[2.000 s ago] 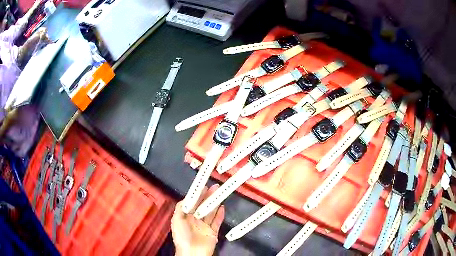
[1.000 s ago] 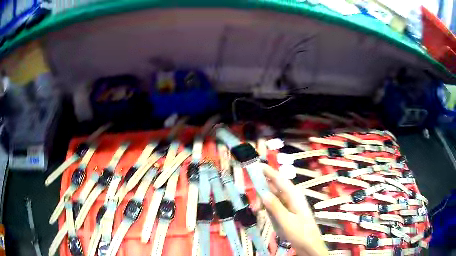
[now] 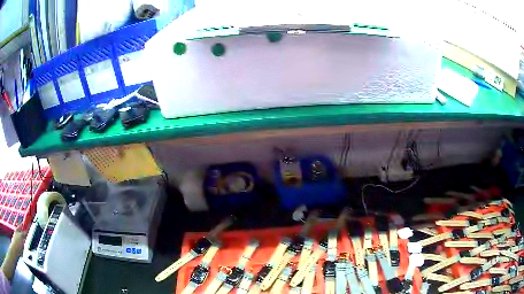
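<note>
Strap watches with dark square cases and pale cream straps lie spread on a red parts tray (image 3: pixel 189 244) along the bottom. One watch (image 3: pixel 200 274) lies near the tray's left end. Several light blue-grey straps (image 3: pixel 345 277) lie near the middle. More watches (image 3: pixel 480 252) lie close together on a red tray at the right. Small white rounded pieces (image 3: pixel 415 248) sit between the two groups. Neither of my hands is in the picture. The near part of the trays is cut off by the lower edge.
A digital scale (image 3: pixel 123 238) and a white boxy machine (image 3: pixel 57 252) with a tape roll stand left. Blue parts bins (image 3: pixel 307 186) stand at the back. A green-edged shelf (image 3: pixel 247 128) holding a large white box (image 3: pixel 299 74) crosses above. Another person's arm (image 3: pixel 12 255) shows at far left.
The view has tilted up and turned left, showing the shelf top, scale and machine. The hand that was over the watches a second ago is out of the picture.
</note>
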